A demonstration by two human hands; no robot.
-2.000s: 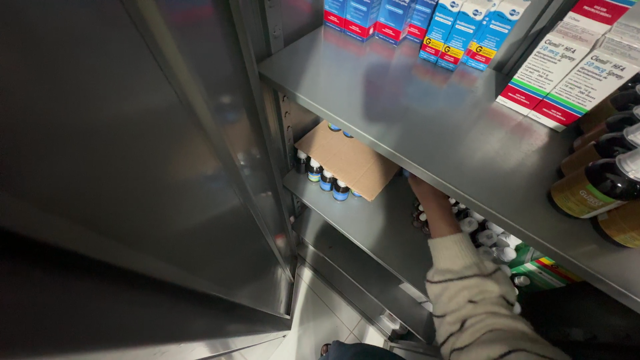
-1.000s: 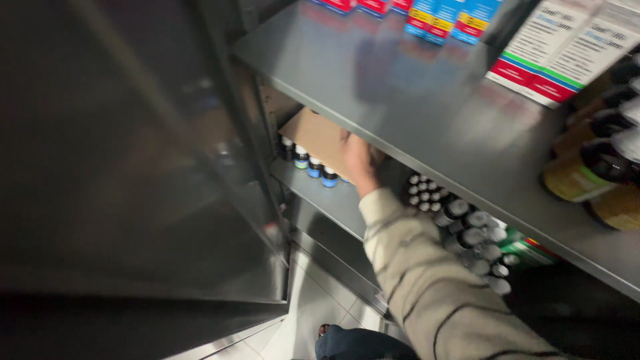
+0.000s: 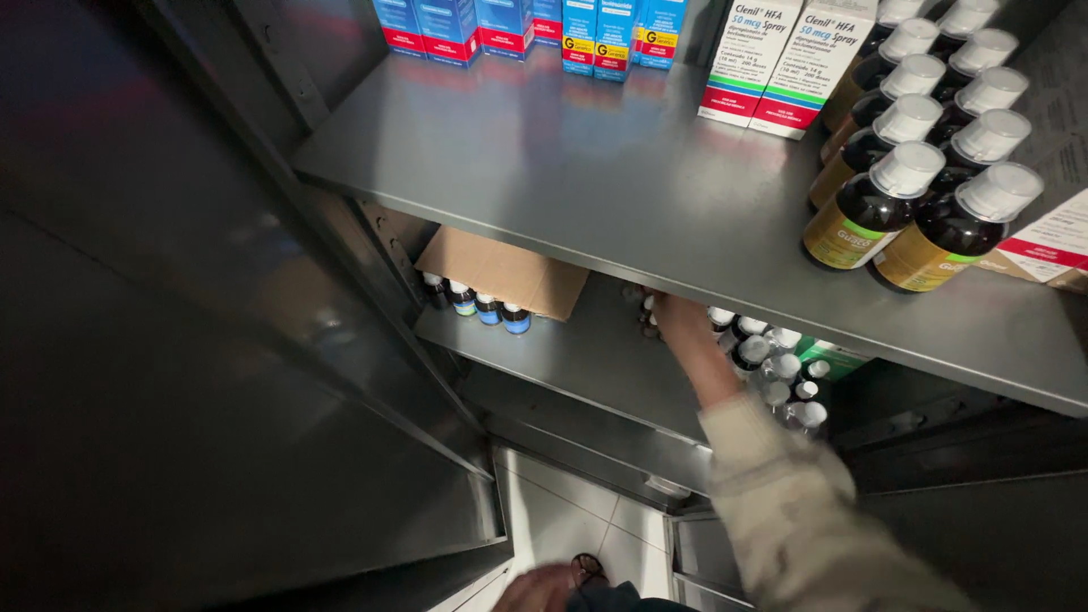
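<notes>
My right hand (image 3: 680, 327) reaches under the upper metal shelf (image 3: 544, 178), its fingers beside small white-capped bottles (image 3: 648, 316); the shelf edge partly hides them, so whether it grips one is unclear. To its left, a cardboard sheet (image 3: 510, 270) lies over small dark bottles with blue labels (image 3: 515, 318) on the lower shelf (image 3: 586, 365). Right of my wrist stand several white-capped bottles (image 3: 778, 367) and a green box (image 3: 833, 359). My left hand (image 3: 537, 588) is low at the bottom edge, blurred, with its fingers not clearly visible.
On the upper shelf stand blue and red medicine boxes (image 3: 446, 30), white Clenil spray boxes (image 3: 786, 64) and rows of brown syrup bottles (image 3: 858, 212). A dark metal cabinet door (image 3: 255, 340) fills the left. Below are floor tiles (image 3: 561, 518) and a sandalled foot (image 3: 588, 568).
My right hand has moved from the cardboard sheet to the small bottles right of it. My left hand has come into view at the bottom.
</notes>
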